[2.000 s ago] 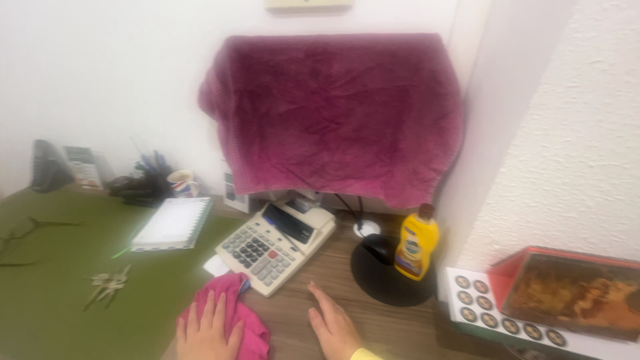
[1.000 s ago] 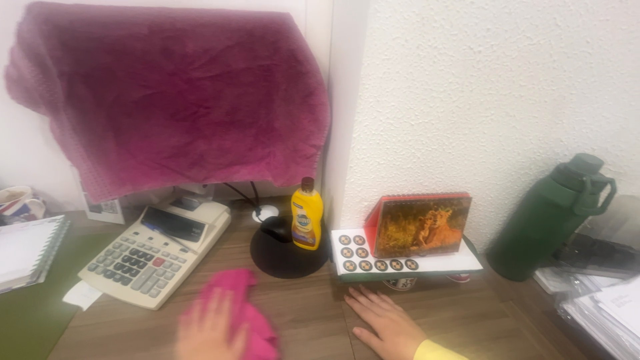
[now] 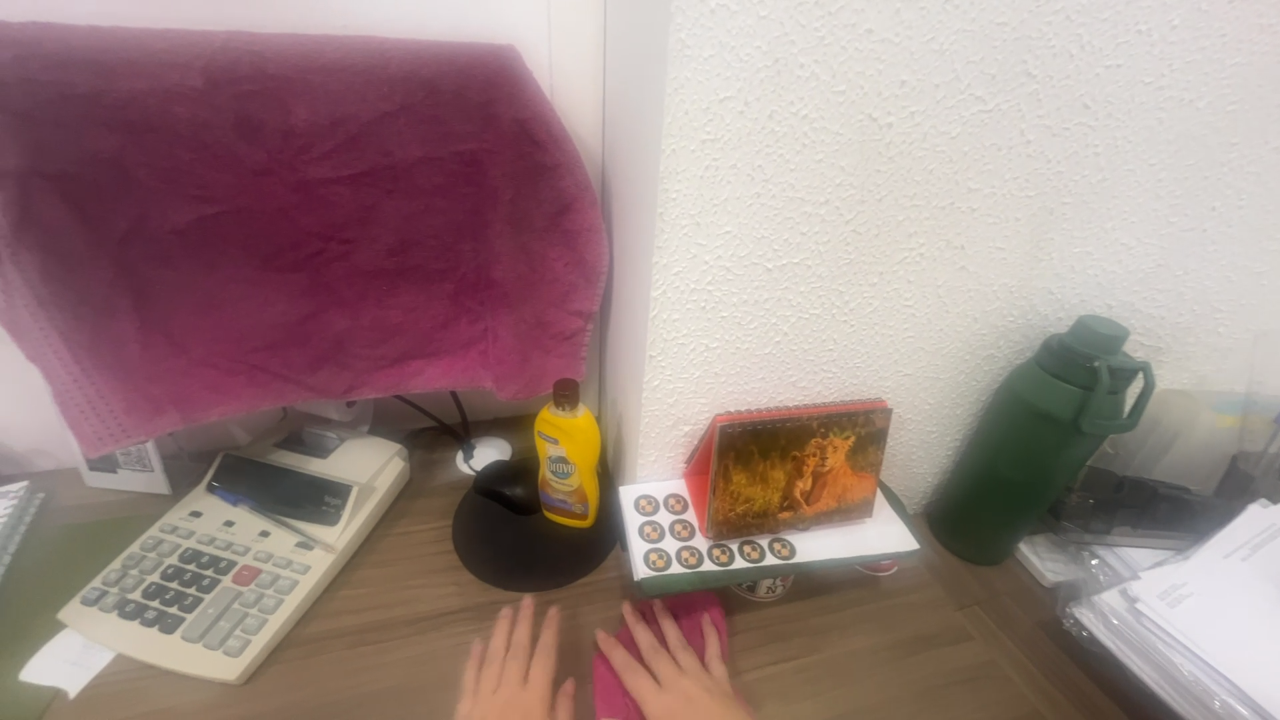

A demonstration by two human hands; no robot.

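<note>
My right hand (image 3: pixel 675 655) lies flat with spread fingers on a folded pink cloth (image 3: pixel 610 690) on the wooden desk (image 3: pixel 850 660). Just left of it, my left hand (image 3: pixel 515 665) rests palm down on the bare wood, fingers apart, holding nothing. Beyond my left hand is a round black mouse pad (image 3: pixel 535 565) with a black mouse (image 3: pixel 508 487) and a yellow bottle of polish (image 3: pixel 568 460) upright on it. A red desk calendar (image 3: pixel 795 475) with a lion picture stands on a white sheet with round stickers (image 3: pixel 655 560), above my right hand.
A printing calculator (image 3: pixel 210 590) with a pen (image 3: pixel 265 515) on it lies at left, beside a green desk mat (image 3: pixel 60 560). A magenta cloth (image 3: pixel 300 230) drapes over something behind. At right stand a green bottle (image 3: pixel 1020 450) and papers in plastic sleeves (image 3: pixel 1190 620); a textured wall (image 3: pixel 900 200) rises behind.
The pink cloth was under my left hand, left of the mouse pad's front; now it is under my right hand, before the sticker sheet. The view has swung to the right since the first frame.
</note>
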